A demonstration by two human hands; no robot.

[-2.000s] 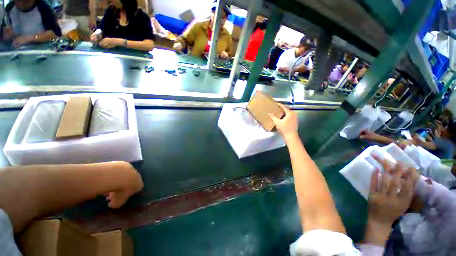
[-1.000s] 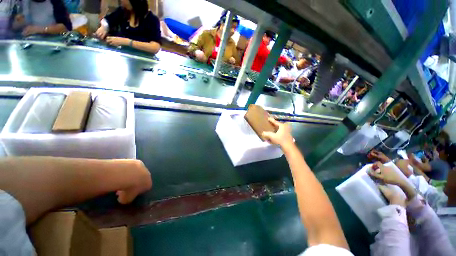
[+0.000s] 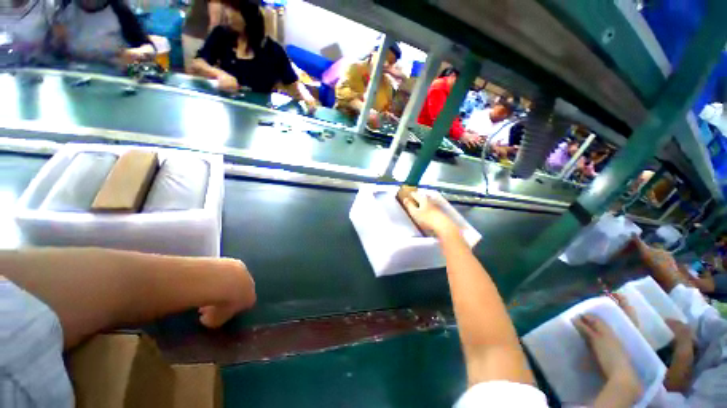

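Note:
My right hand (image 3: 426, 213) is shut on a small brown carton (image 3: 406, 194), which sits largely under the fingers in the middle of a white foam tray (image 3: 406, 256) on the dark conveyor. My left hand (image 3: 229, 293) hangs over the belt's near side with fingers curled down; whether it holds anything is hidden. Another foam tray (image 3: 119, 231) stands beyond my left forearm, with a small carton (image 3: 127, 182) in its middle slot between two grey-white bagged products (image 3: 177, 185).
Brown cartons (image 3: 119, 370) stand at the bench edge by my left arm. A green post (image 3: 550, 243) slants down right of the tray. Neighbouring workers' hands hold white foam pieces (image 3: 558, 351) at the right. Several people sit across the line.
The carton in my right hand has gone from tilted above the tray down into its middle. The view has shifted slightly. At right, neighbouring hands have moved over the foam pieces.

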